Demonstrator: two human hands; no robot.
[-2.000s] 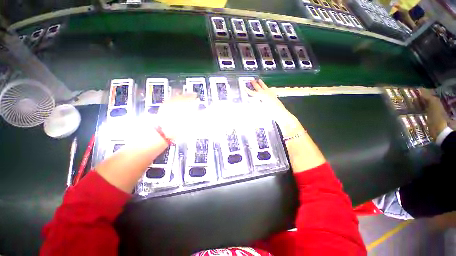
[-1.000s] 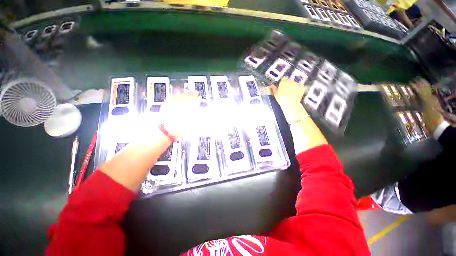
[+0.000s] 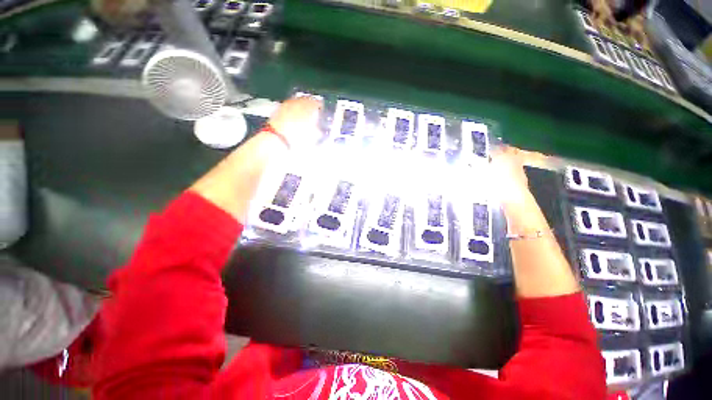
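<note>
A clear blister tray [image 3: 375,260] lies on the bench in front of me with two rows of phones, backs up. Strong glare whitens its middle. My left hand [image 3: 295,119] is at the tray's far left corner, over the end phone [image 3: 310,99]. My right hand [image 3: 509,173] is at the tray's right edge. Both hands appear to hold the tray by its ends; glare hides some fingers. A second tray of phones [image 3: 613,223], backs up, lies to the right of my right forearm.
A white desk fan [image 3: 185,83] with a round base [image 3: 221,127] stands beyond my left forearm. The green conveyor belt [image 3: 367,58] runs along the far side. More phones lie at the far left [image 3: 234,56] and far right [image 3: 624,56]. Grey cloth [image 3: 39,316] shows at lower left.
The view has turned left. The second tray, swung by my right hand a second ago, now lies at right. My right hand is back at the front tray; my left has moved to its far left corner.
</note>
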